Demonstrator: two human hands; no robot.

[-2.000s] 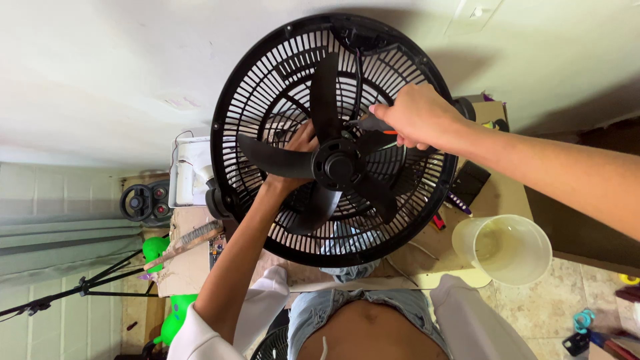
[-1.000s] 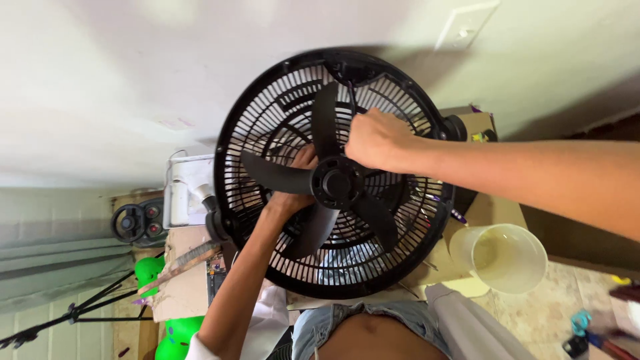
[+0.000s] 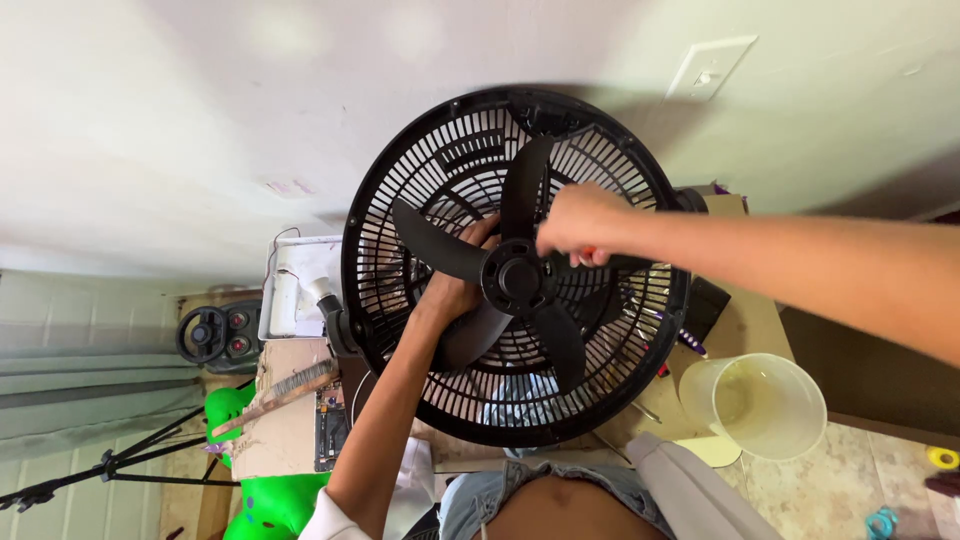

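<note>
A round black fan housing (image 3: 551,435) stands upright, its slatted grille facing me. In front of the grille sits a black fan blade (image 3: 527,176) assembly with a round hub (image 3: 519,277). My left hand (image 3: 457,281) reaches in behind the blades, left of the hub, its fingertips partly hidden; whether it grips something cannot be told. My right hand (image 3: 585,225) is closed in a fist right of the hub, in front of the grille, around a tool of which only a bit of orange handle (image 3: 598,255) shows. The tool's tip is hidden.
Right of the fan stands a translucent plastic tub (image 3: 772,405). A wire brush (image 3: 277,394) lies on cardboard at the left, beside a circuit board (image 3: 331,427). Behind them are a white tray (image 3: 304,247) and a toy steering wheel (image 3: 201,335). A black tripod (image 3: 112,465) stands at far left.
Two seconds ago a dark tool with an orange part showed in my right hand, above and right of the hub; the fist now hides most of it. My left hand stays behind the blades.
</note>
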